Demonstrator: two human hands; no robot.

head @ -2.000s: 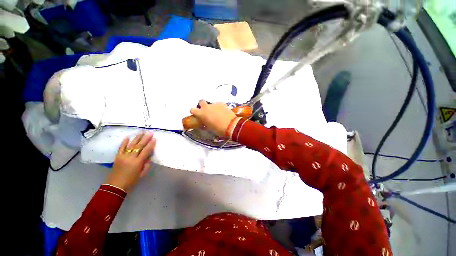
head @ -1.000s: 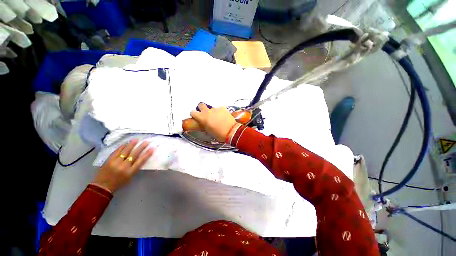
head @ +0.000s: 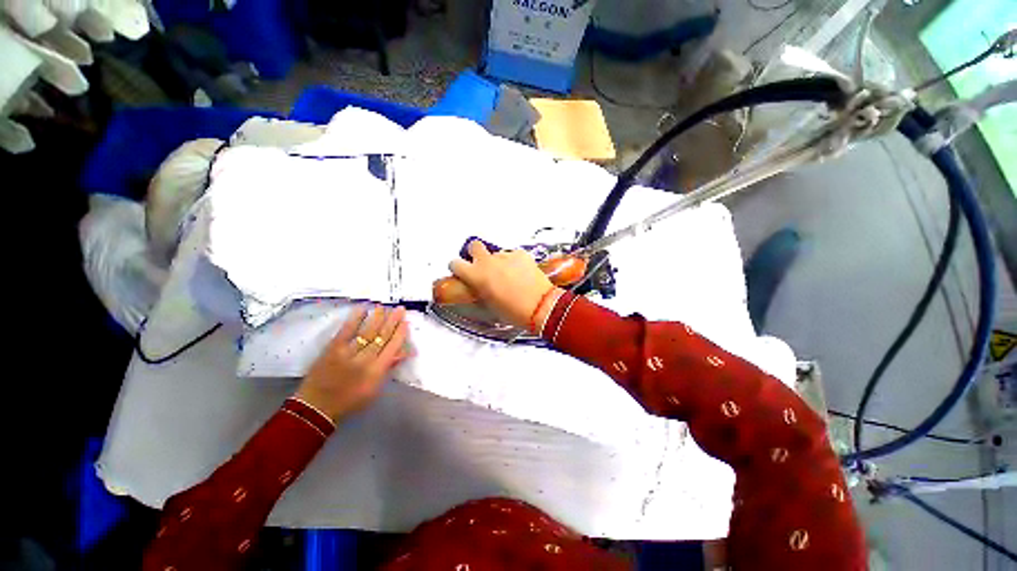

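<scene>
A white garment [head: 312,218] with thin dark piping lies spread over the white-covered pressing table [head: 368,468]. A small dark tab shows near its top edge. My right hand [head: 507,287] is closed on the orange-brown handle of the steam iron [head: 455,292], which sits on the garment with its tip pointing left along the dark piping. The soleplate is mostly hidden under my hand. My left hand [head: 355,363] lies flat, fingers spread a little, on the garment's near strip, just left of the iron tip and close to the piping.
A dark hose [head: 714,108] with pale cords runs from the iron to the upper right and loops down by the wall. Blue bins [head: 134,151] stand behind and left. A blue-and-white carton [head: 535,42] and a yellow-orange board [head: 572,129] lie beyond the table. Off-white pieces hang at upper left.
My left hand first slid left, then moved right, close to the iron tip. The iron has shifted slightly right in view. The garment's left part lies differently, and the camera view has moved.
</scene>
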